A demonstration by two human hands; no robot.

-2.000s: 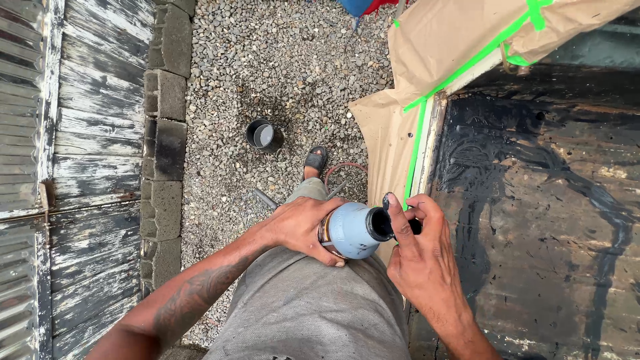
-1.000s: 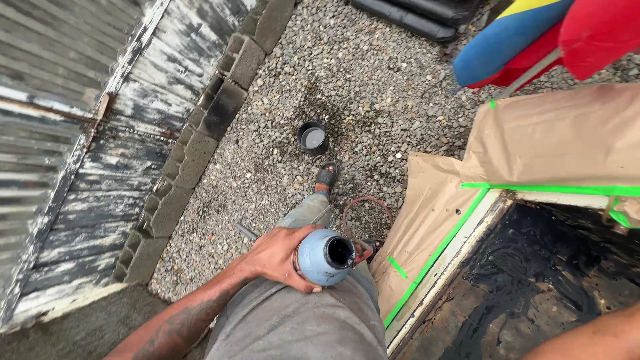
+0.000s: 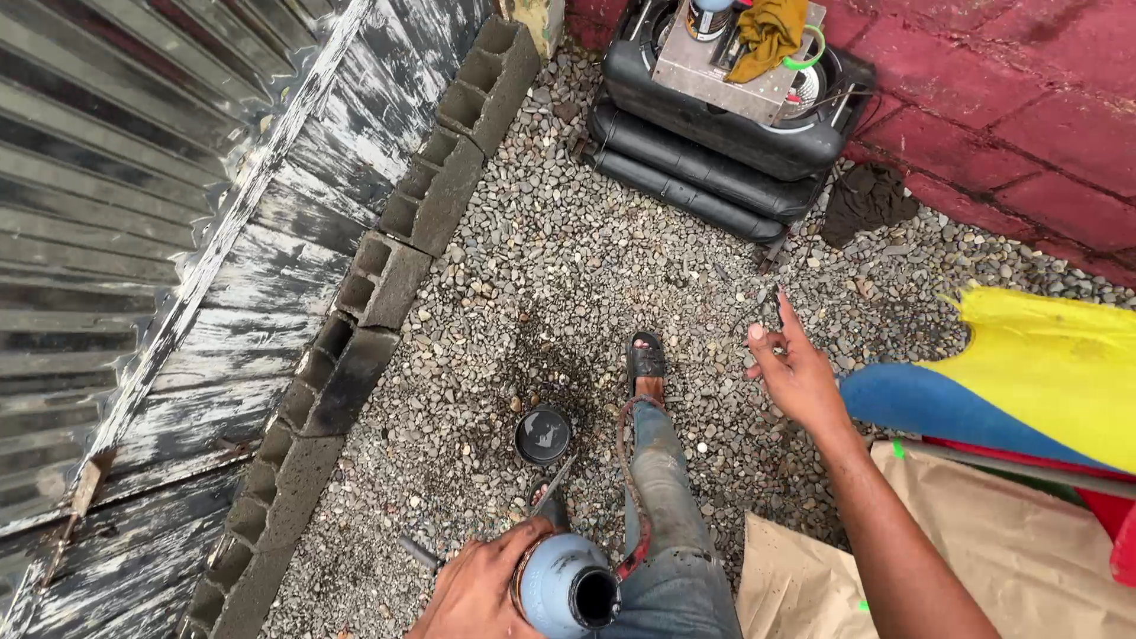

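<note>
My left hand (image 3: 488, 586), low in the view, grips a light blue bottle-shaped container (image 3: 559, 581) by its body; its dark-stained round mouth is uncovered and faces up toward me. Out to the right over the gravel, my right hand (image 3: 790, 364) reaches forward with the index finger extended and dark stains on the fingertips. Something small and dark shows by those fingertips, and I cannot tell whether it is held. A round black tub (image 3: 542, 435) stands on the gravel beside my feet.
Hollow concrete blocks (image 3: 373, 280) line the painted wall at left. A black plastic case (image 3: 719, 124) ahead bears a metal plate, a can, a brown cloth (image 3: 768, 35) and green tape. Brown masking paper (image 3: 1003, 524) and a yellow-and-blue object (image 3: 1047, 382) lie at right.
The right hand, at the container's mouth two seconds ago, now reaches forward over the gravel. The left hand keeps its grip. The view has swung toward the black case and red wall.
</note>
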